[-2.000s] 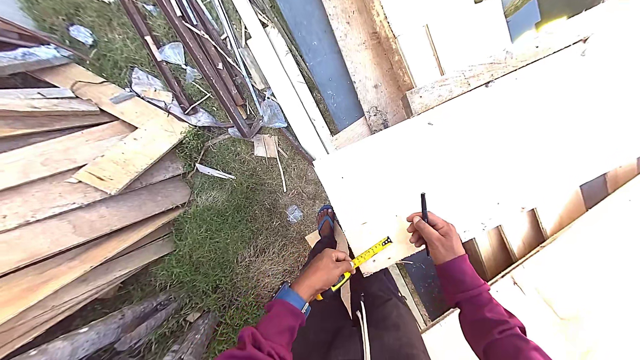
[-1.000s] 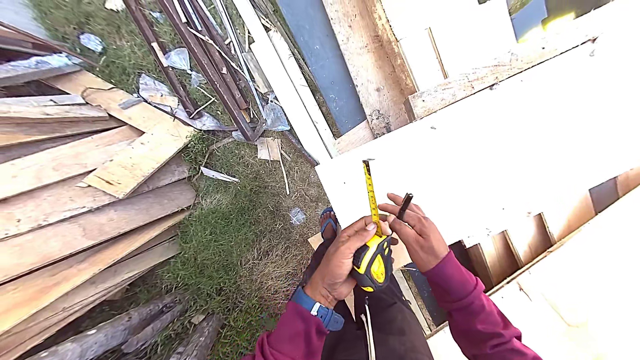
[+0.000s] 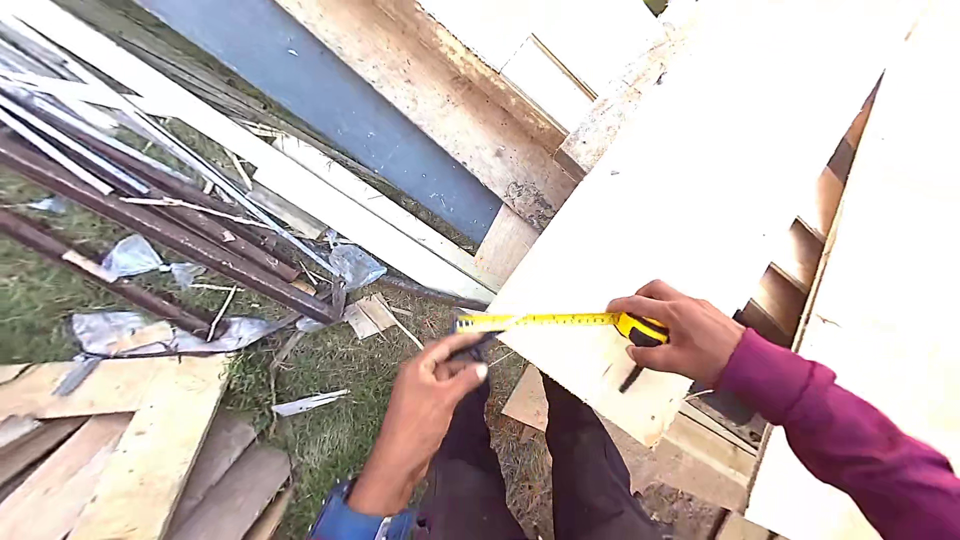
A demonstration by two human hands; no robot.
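Note:
My right hand [image 3: 682,330] grips the yellow and black case of a tape measure [image 3: 643,330] over a pale wooden board [image 3: 592,367]. The blade runs level to the left, across the board's near corner and past its edge. At the blade's end is my left hand [image 3: 439,375], thumb and forefinger apart near the tip; whether it touches or holds anything there cannot be told. A black pen [image 3: 631,378] points down from below my right hand, its upper part hidden by the fingers.
Wooden planks [image 3: 142,450] lie piled on the grass at lower left. Brown metal bars [image 3: 172,240] and plastic scraps [image 3: 131,256] lie at the left. Long white strips [image 3: 360,232] and a blue-grey panel [image 3: 360,135] extend toward the upper left. My legs are below the board.
The tape case has passed from my left hand to my right. The blade, upright a second ago, now lies sideways over the board's corner. The view has turned and come closer.

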